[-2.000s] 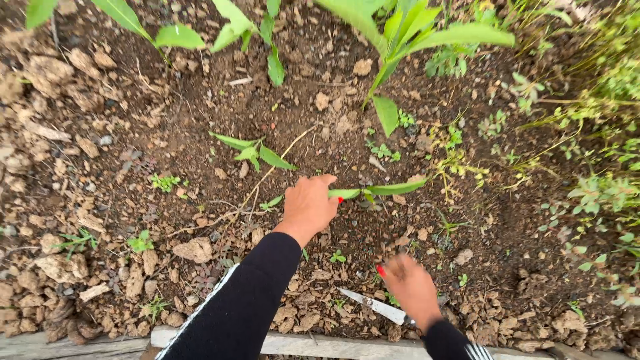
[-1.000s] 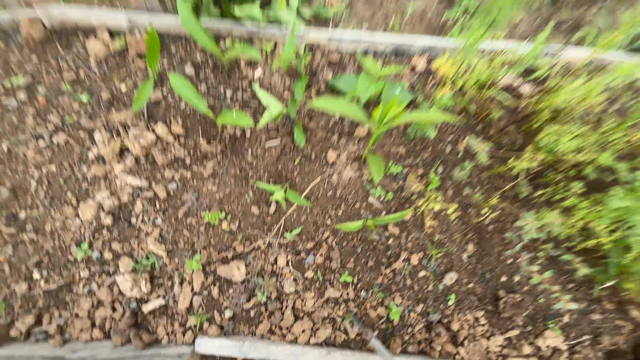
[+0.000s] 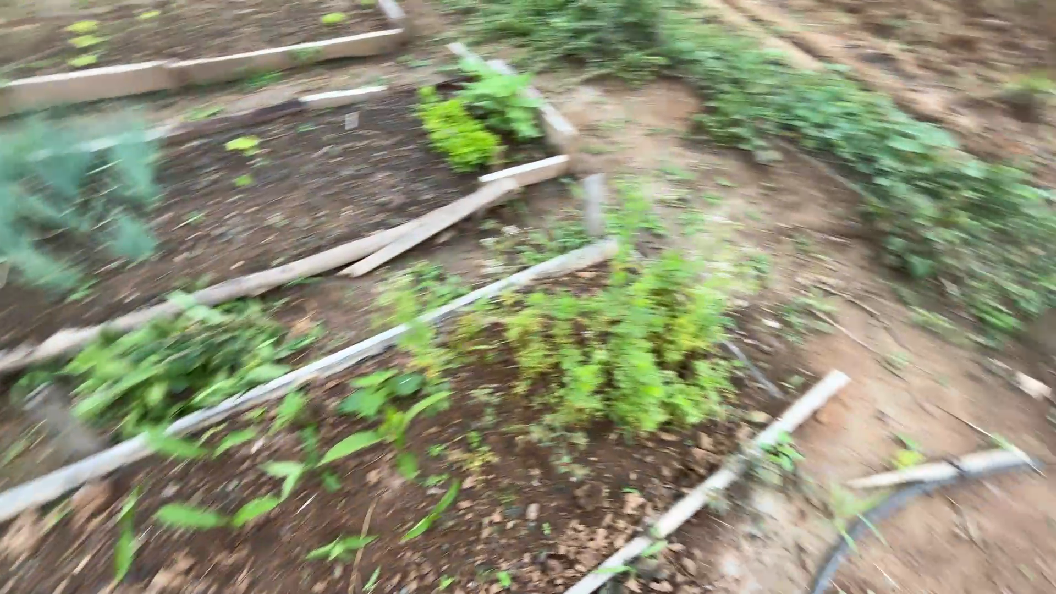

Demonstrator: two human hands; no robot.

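Note:
Neither of my hands shows in the head view now. Young broad-leaved seedlings (image 3: 351,445) stand in the brown soil (image 3: 511,487) of the nearest bed, at the lower left. A bushy patch of feathery yellow-green plants (image 3: 627,346) grows at that bed's far end. Low in the view lies a small seedling with narrow leaves (image 3: 433,513). The picture is blurred, and the knife seen earlier is out of view.
A pale wooden edging board (image 3: 346,355) runs along the bed's far side, another (image 3: 718,491) along its right. Beyond are more beds with wooden edging (image 3: 289,268). A dark hose (image 3: 858,532) curves at lower right beside a dirt path (image 3: 932,412). Green ground cover (image 3: 932,181) borders the path.
Two seconds ago both my hands were low over the bed, the left at a seedling and the right near a knife; both have left view. The view has swung up and to the right.

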